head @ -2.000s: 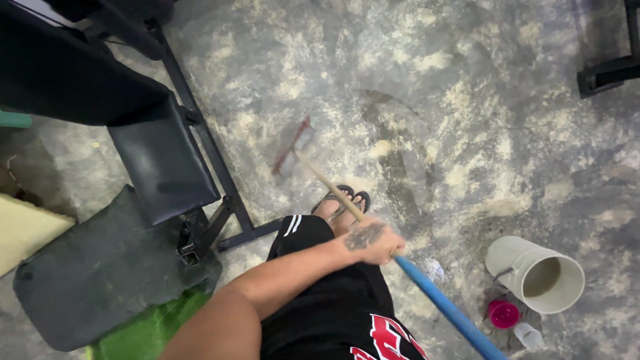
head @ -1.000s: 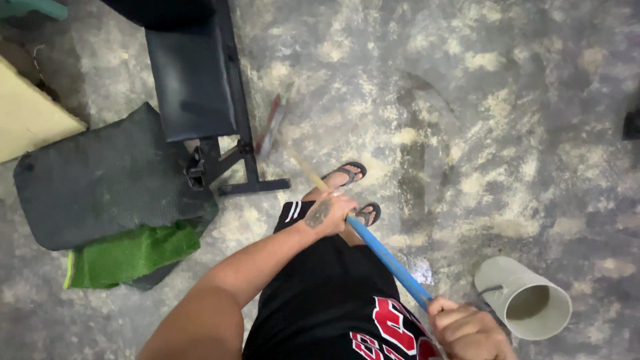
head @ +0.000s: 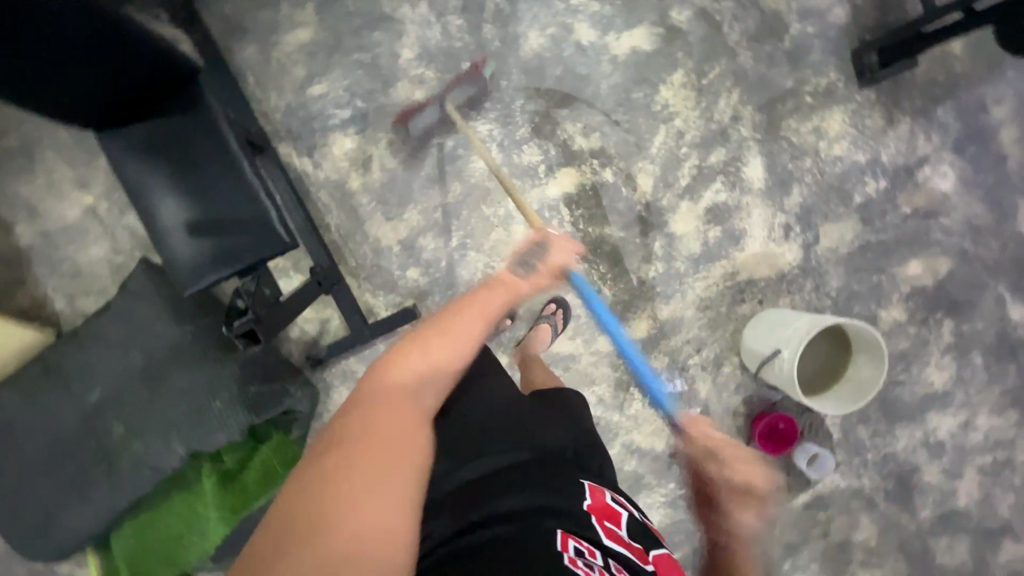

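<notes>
My left hand (head: 546,258) is closed around the middle of a long pole (head: 614,332), near where its bare wooden part meets the blue part. My right hand (head: 728,472), blurred, grips the blue part close to its upper end at the lower right. At the far end of the pole, a wide reddish head (head: 444,104), a push broom's or a floor squeegee's, is blurred over the mottled grey floor (head: 720,200). Its exact kind and whether it touches the floor cannot be told. Darker, wet-looking streaks mark the floor to the right of the head.
A white bucket (head: 864,352) of murky liquid stands at the right, beside a pink cup (head: 774,433) and a small white cup (head: 814,461). A black padded bench (head: 192,192) is on the left, above a dark mat (head: 120,416) and green cloth (head: 200,504). Another black frame (head: 904,56) is upper right.
The reddish head has swung away from the bench and lies farther ahead of my feet than a second ago. Both hands stay on the pole. The view has shifted.
</notes>
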